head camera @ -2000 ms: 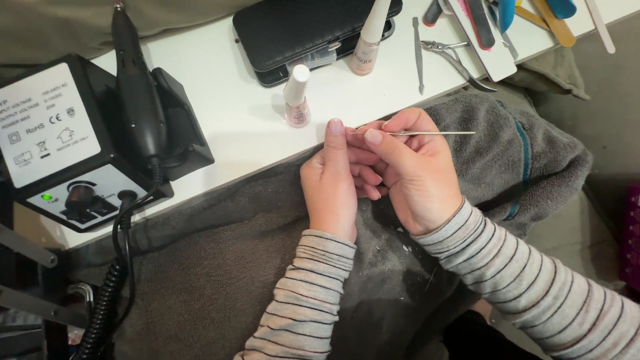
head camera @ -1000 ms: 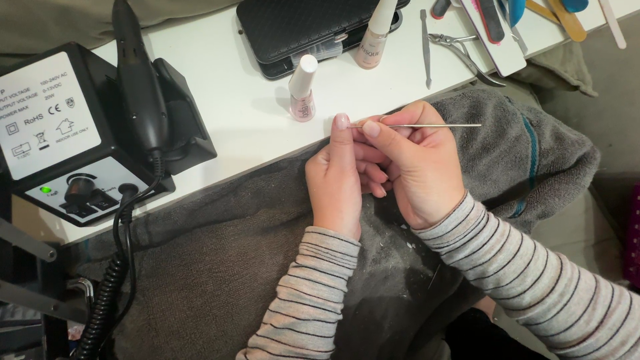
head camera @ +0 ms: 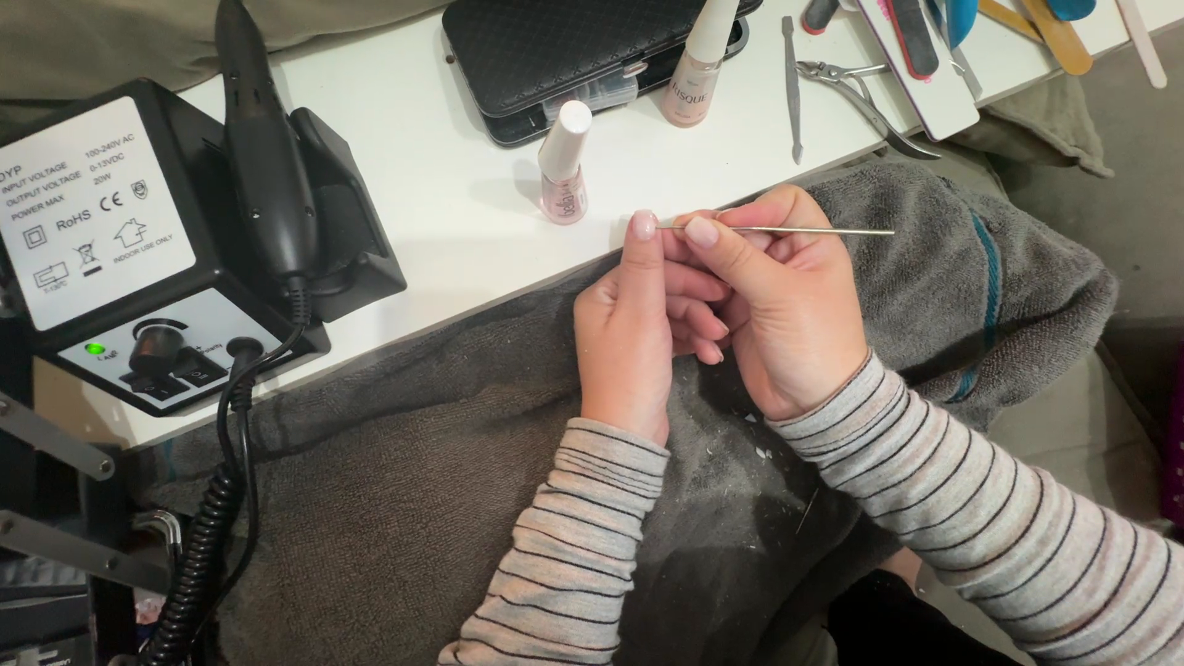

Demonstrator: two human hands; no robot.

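Note:
A thin metal stick (head camera: 814, 230) lies between the thumb and fingers of my right hand (head camera: 786, 296), its left tip at the side of my left thumbnail (head camera: 644, 225). My left hand (head camera: 634, 324) has its thumb upright and its other fingers curled towards my right hand; it grips no tool that I can see. The thumbnail looks pale pink and shiny. Just beyond my left thumb, a small pink nail polish bottle with a white cap (head camera: 564, 166) stands upright on the white table (head camera: 444, 250). Both hands are over a dark grey towel (head camera: 416, 453).
On the left are a black nail drill control box (head camera: 92, 203) and its handpiece (head camera: 268, 157) in a holder. Farther back are a black case (head camera: 555, 55), a second polish bottle (head camera: 692, 83), a metal cuticle pusher (head camera: 792, 102), cuticle nippers (head camera: 865, 102) and several nail files (head camera: 911, 42).

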